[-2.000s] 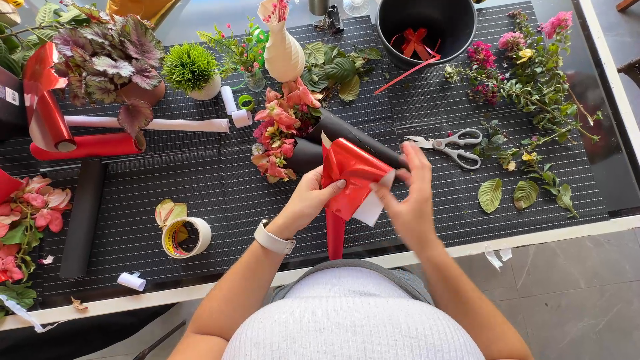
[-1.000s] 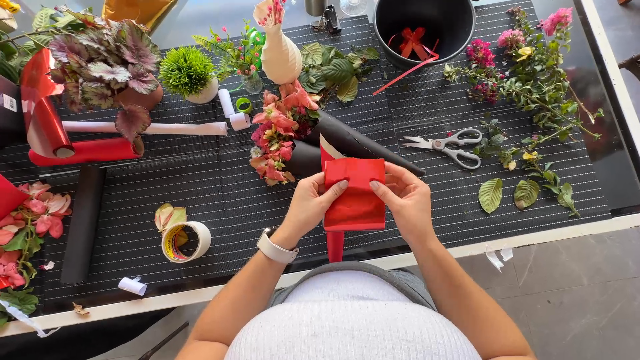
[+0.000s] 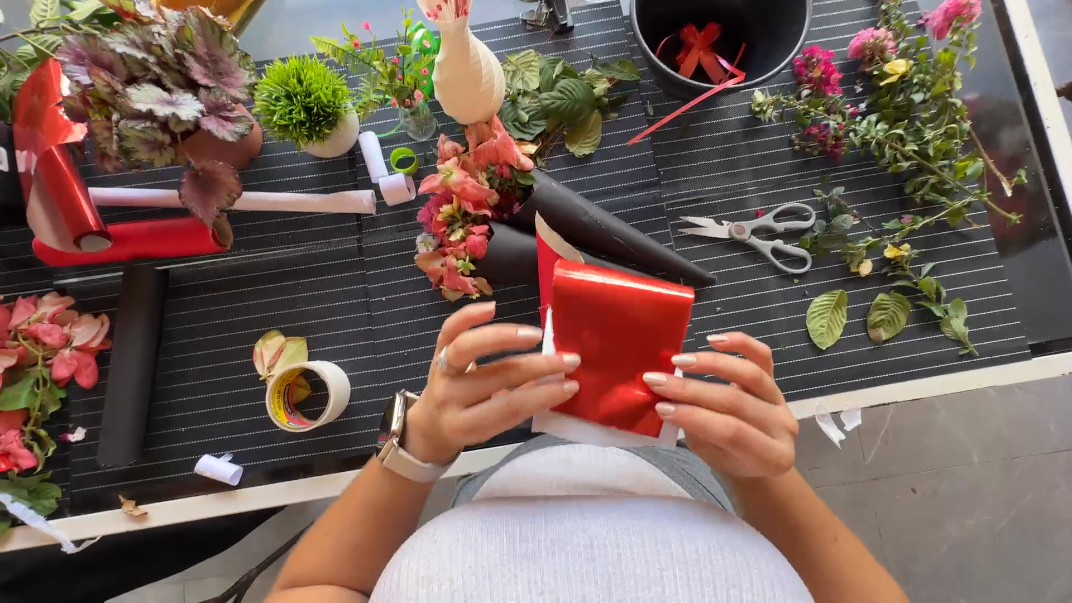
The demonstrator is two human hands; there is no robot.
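Note:
A folded sheet of shiny red foil paper (image 3: 624, 343) with a white underside is held between both hands near the table's front edge. My left hand (image 3: 490, 385), with a ring and a watch, has its fingertips on the left side of the sheet. On its right side lie the fingertips of my right hand (image 3: 733, 402); both thumbs are hidden. Behind the sheet stands a red pointed piece (image 3: 548, 260), partly covered. Just beyond lie two black paper cones (image 3: 611, 222) with pink flowers (image 3: 461, 213) at their wide ends. Grey-handled scissors (image 3: 749, 233) rest partly open to the right.
A roll of tape (image 3: 331, 394) stands left of my left hand. Red foil rolls (image 3: 142, 239), a black roll (image 3: 132, 368) and potted plants (image 3: 306, 105) occupy the left side. A black bucket (image 3: 720, 84) with a red ribbon bow is at the back; flowering stems (image 3: 904, 142) lie right.
The red sheet has been turned and opened out from a smaller folded shape, with its white underside showing at the lower edge. My hands have moved from its upper part to its sides.

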